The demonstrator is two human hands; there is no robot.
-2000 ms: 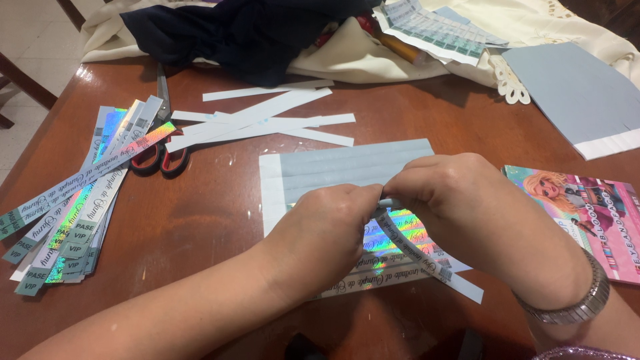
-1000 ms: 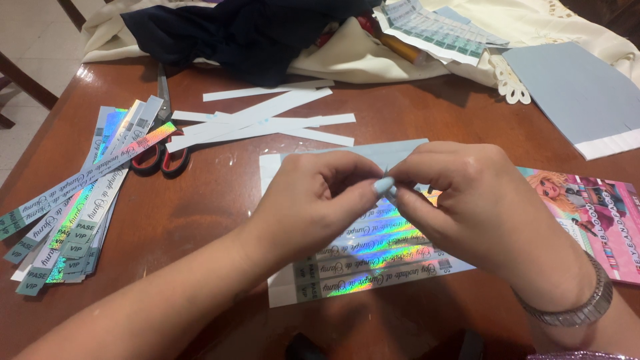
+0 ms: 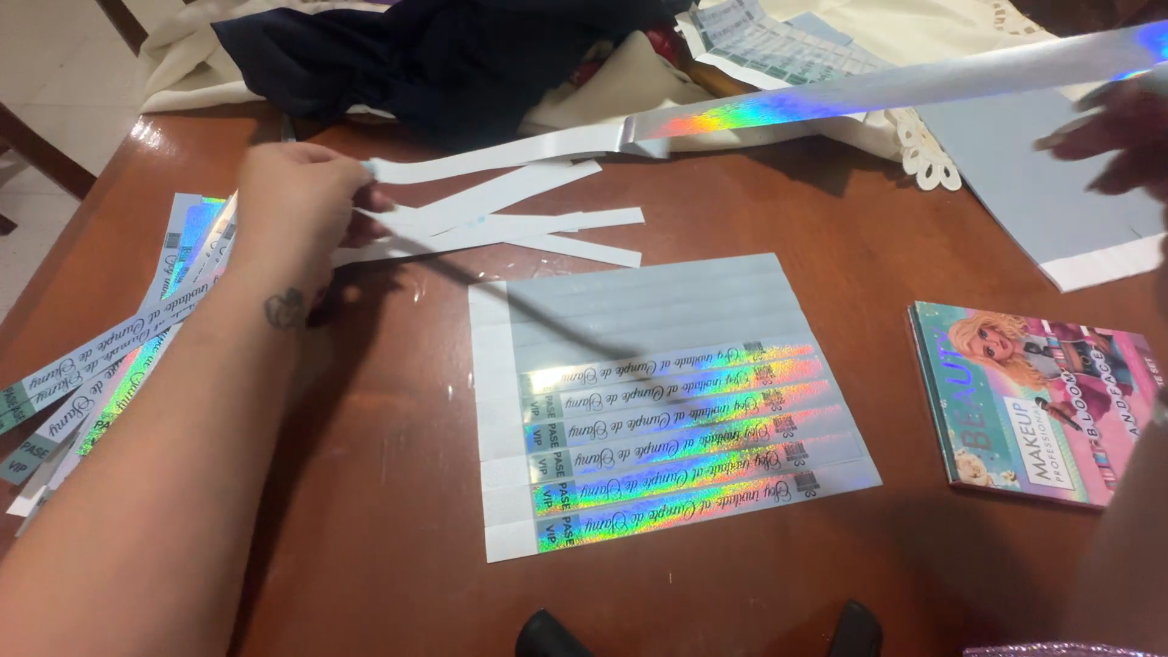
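Observation:
My left hand (image 3: 306, 205), at the left, pinches the end of a white backing strip (image 3: 511, 155) between thumb and fingers. The strip runs right and joins a shiny holographic strip (image 3: 821, 91) that stretches to the upper right edge. My right hand (image 3: 1118, 132) is blurred and partly cut off there, just under the holographic strip; whether it grips the strip I cannot tell. Below, in the middle, lies a sheet (image 3: 639, 306) with several printed holographic wristband strips (image 3: 675, 447) on its lower part. Other printed wristbands (image 3: 109, 365) are piled beneath and beside my left forearm.
White paper strips (image 3: 547, 219) lie behind the sheet. A makeup palette (image 3: 1031, 401) is at the right, and a grey sheet (image 3: 1013, 173) behind it. Dark cloth (image 3: 383, 64), cream cloth (image 3: 584, 87) and printed sheets (image 3: 785, 46) cover the far edge. Two black objects (image 3: 552, 634) show at the near edge.
My hands, together over the sheet before, have moved far apart, left and right. A long strip now stretches between them. The makeup palette and the printed strips on the sheet are uncovered.

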